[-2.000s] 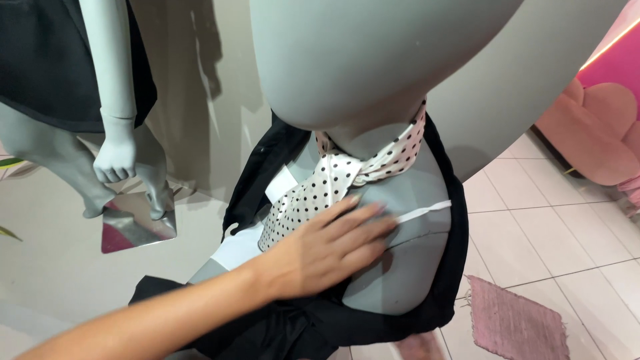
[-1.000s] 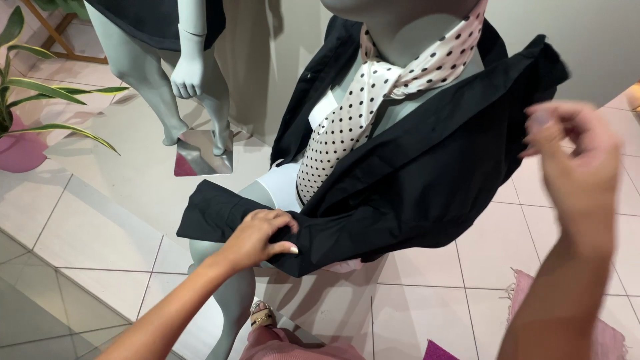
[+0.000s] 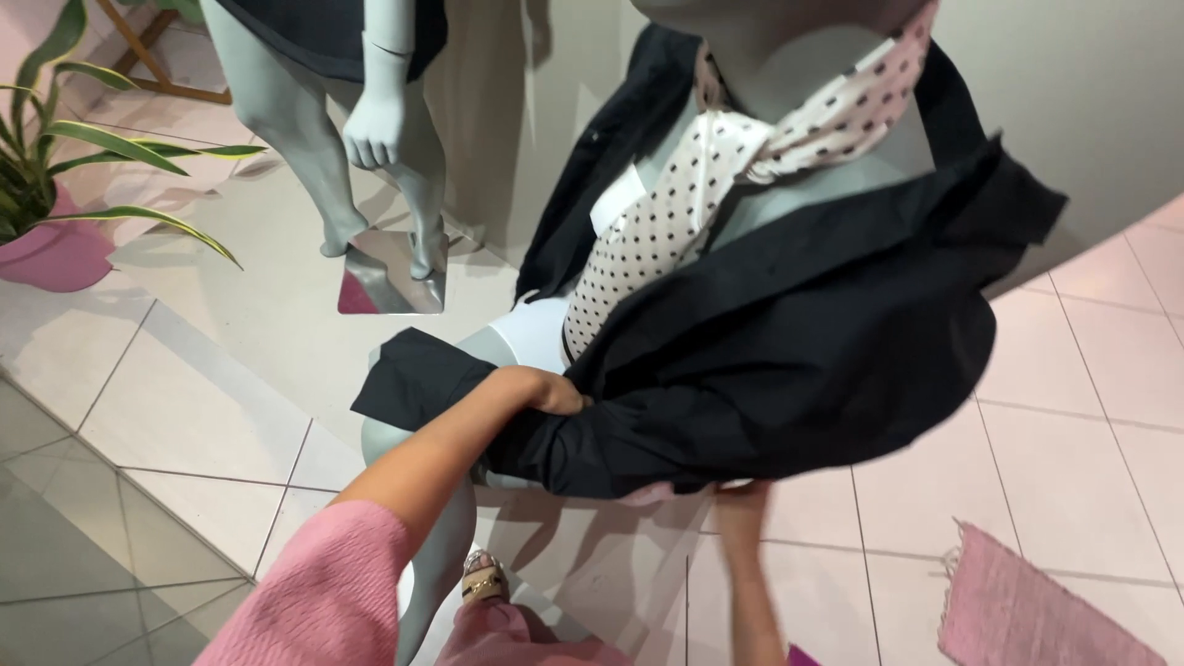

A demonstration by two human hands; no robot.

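Observation:
A grey mannequin (image 3: 837,79) wears a black jacket (image 3: 805,342) hanging open at its front, white briefs (image 3: 536,333) and a white polka-dot scarf (image 3: 647,222) knotted at the neck. My left hand (image 3: 553,390) grips the black fabric of the sleeve near the mannequin's hip, its fingertips partly sunk in the folds. The cuff end of that sleeve spreads out left of my wrist. Low on the right, my right hand (image 3: 743,490) reaches up under the jacket's lower edge; its fingers are hidden by the cloth.
Behind on the left stands a second mannequin (image 3: 377,120) in a dark garment, its feet by a shiny metal base plate (image 3: 393,277). A pink pot (image 3: 60,254) with a long-leaved plant is at the far left. A pink woven rug (image 3: 1036,601) lies on the tiles at lower right.
The jacket has been drawn up over the mannequin's shoulder on the right. My right hand has moved from beside that shoulder down to beneath the jacket. My left hand left the scarf for the sleeve.

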